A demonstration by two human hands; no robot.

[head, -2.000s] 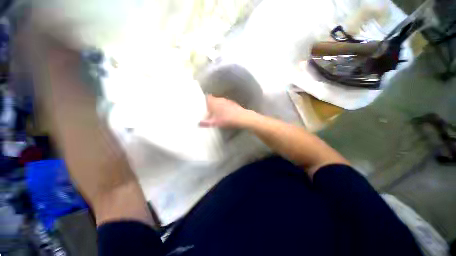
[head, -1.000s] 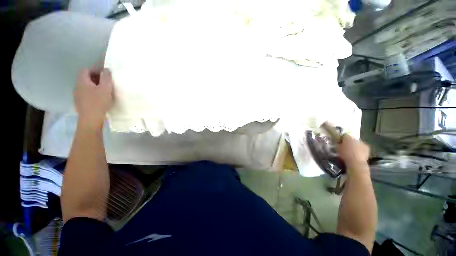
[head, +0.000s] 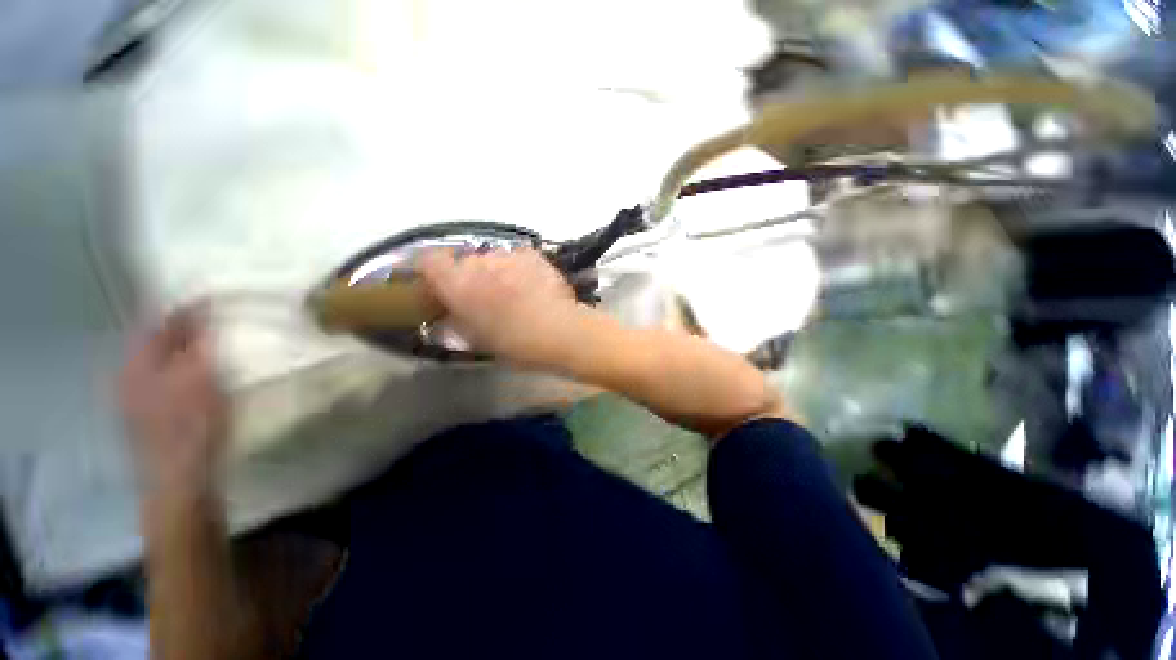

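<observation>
My right hand point(head: 497, 303) is closed round the tan handle of the steam iron point(head: 451, 245), which lies on the cream-white garment point(head: 426, 142) near its front edge, tip pointing left. My left hand point(head: 178, 387) is blurred at the garment's left front corner; its fingers look bent at the edge, and whether they pinch the cloth is not clear. The garment is spread over the pale padded arm point(head: 58, 219), which shows at the left. The garment's far part is overexposed.
A tan hose point(head: 954, 103) and a dark cable run right from the iron. The off-white table cover point(head: 323, 426) shows in front of the garment. A dark brown box point(head: 290, 580) is below left. Green floor point(head: 903, 348) and blurred dark objects are at the right.
My right hand gripped the iron at the table's right end and has brought it left onto the garment. My left hand stays near the garment's left edge. The view has shifted and blurred.
</observation>
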